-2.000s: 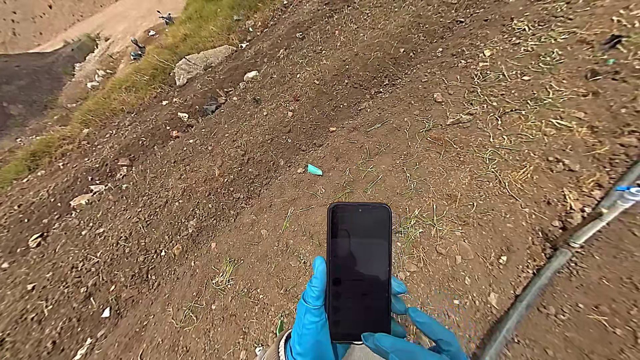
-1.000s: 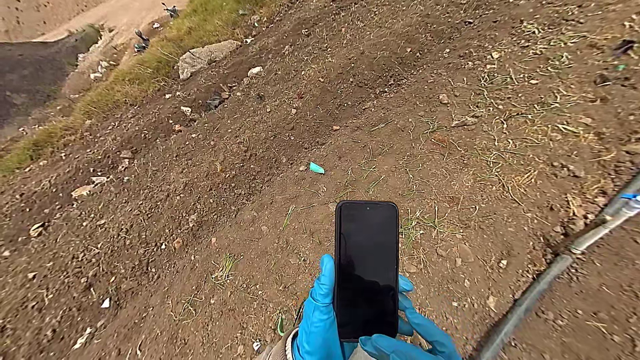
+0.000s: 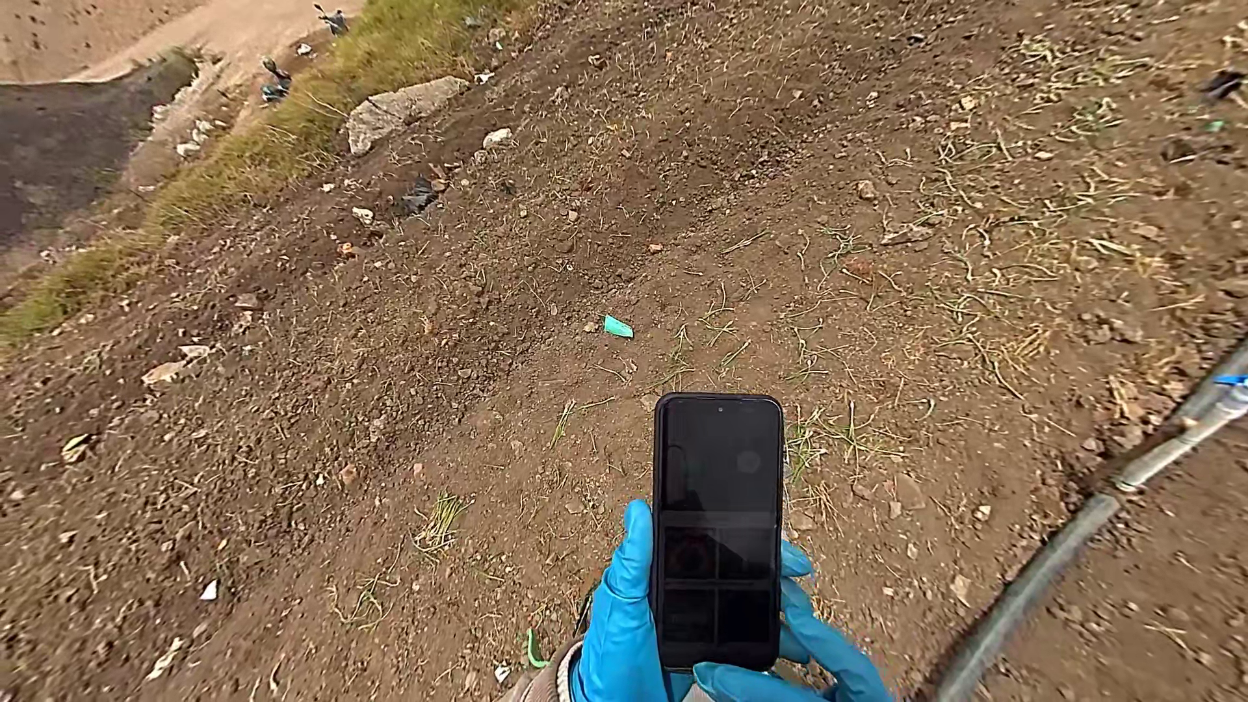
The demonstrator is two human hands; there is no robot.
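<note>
A black smartphone [image 3: 720, 531] stands upright in view at the bottom centre, its screen dark with faint tiles in the lower half. My left hand [image 3: 622, 614], in a blue rubber glove, grips its left edge, thumb along the side. My right hand [image 3: 814, 643], gloved the same way, is at the phone's lower right; fingertips touch the right edge and the thumb lies by the bottom edge. The fingers behind the phone are hidden.
Below lies sloping brown soil with stones and dry grass tufts. A grey pipe [image 3: 1033, 585] with a blue-handled valve [image 3: 1233, 380] crosses the lower right. A small green scrap [image 3: 617, 327] lies ahead. A large rock [image 3: 405, 112] borders a grassy edge, upper left.
Faint tiles show on the phone's lower screen, which looked plain black a second ago. Both hands keep their hold around the phone.
</note>
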